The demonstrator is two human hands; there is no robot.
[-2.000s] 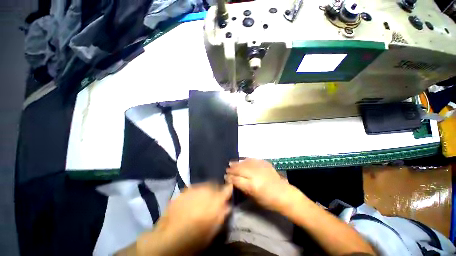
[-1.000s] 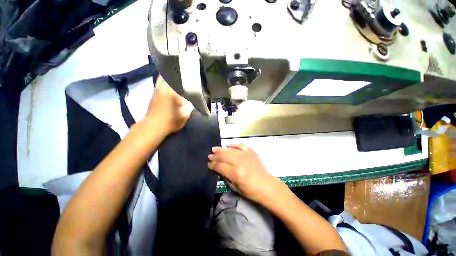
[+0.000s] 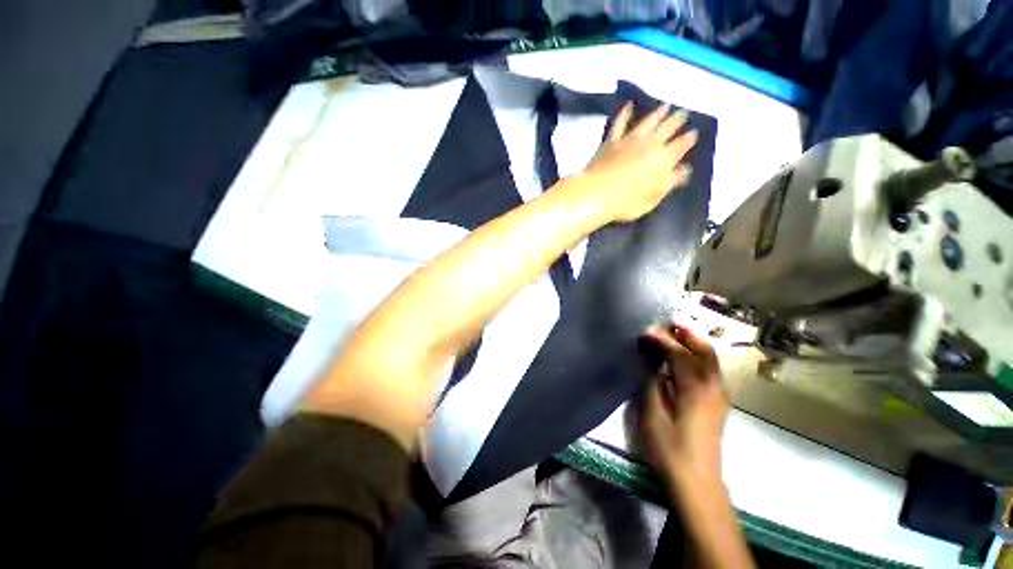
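Note:
The garment's wide black panel (image 3: 605, 306) lies across the white table beside the sewing machine (image 3: 811, 245). Its pale inside (image 3: 505, 322), crossed by black strips, shows to the left. My left hand (image 3: 648, 163) lies flat on the far end of the black panel with fingers spread. My right hand (image 3: 686, 389) is at the panel's right edge, just in front of the presser foot area, fingers curled and fingertips on the cloth edge. A small red spot shows at those fingertips. The near end of the cloth hangs over the table edge.
The white table (image 3: 267, 189) has a green edge. A flat black phone-like object (image 3: 946, 500) lies at lower right. Dark cloth is piled along the far side, near a blue strip (image 3: 722, 67). A dark surface (image 3: 133, 145) is at left.
The view has turned left, so the machine now stands at the right. My left hand has moved to the cloth's far end and spread open. My right hand has come to the cloth edge near the foot.

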